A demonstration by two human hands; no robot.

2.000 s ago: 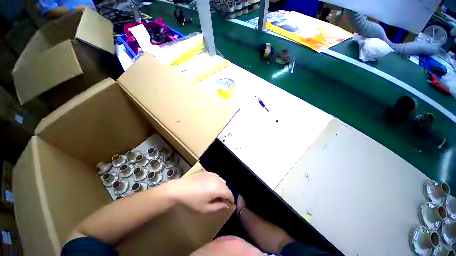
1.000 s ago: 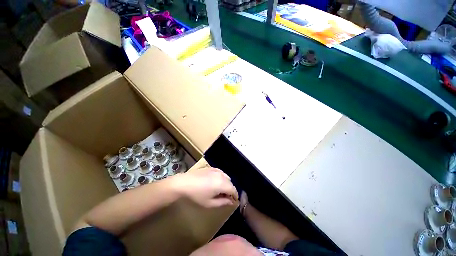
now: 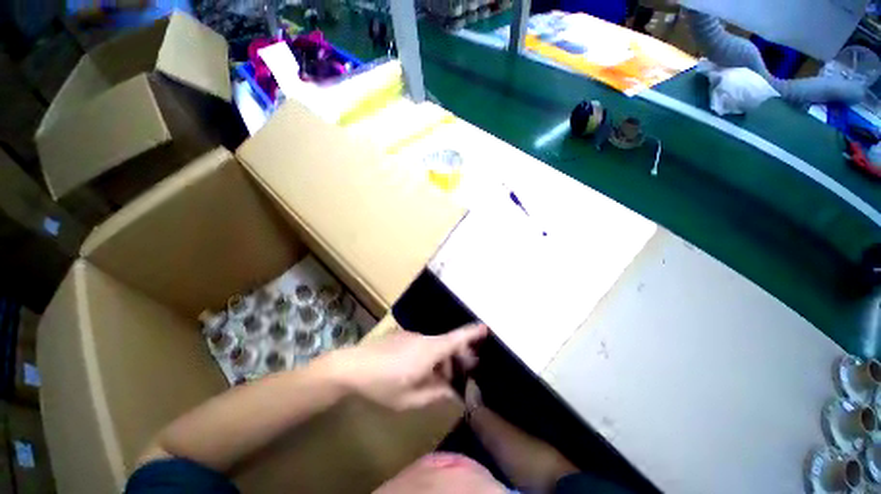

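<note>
A large open carton (image 3: 145, 376) stands at my left, with small flanged housings (image 3: 277, 332) upright in rows on a pale sheet inside. My left hand (image 3: 425, 369) is over the carton's near right edge, slightly blurred, with fingers apart and nothing visible in it. The index finger points toward the bench edge. My right hand (image 3: 472, 396) is mostly hidden in the dark gap between carton and bench; only the wrist area shows. More flanged housings (image 3: 850, 422) stand at the bench's right end, cut off by the picture edge.
The pale bench (image 3: 676, 357) runs beside the carton, bearing a pen (image 3: 519, 202) and a tape roll (image 3: 444, 168). Behind are a green belt (image 3: 715, 203) with dark units (image 3: 587, 118), a metal post (image 3: 407, 53), a blue bin (image 3: 253, 85) and a second open carton (image 3: 101, 140).
My left hand has opened from a curled shape, its index finger now extended toward the bench. Dark units on the belt have moved right. The camera view has shifted slightly.
</note>
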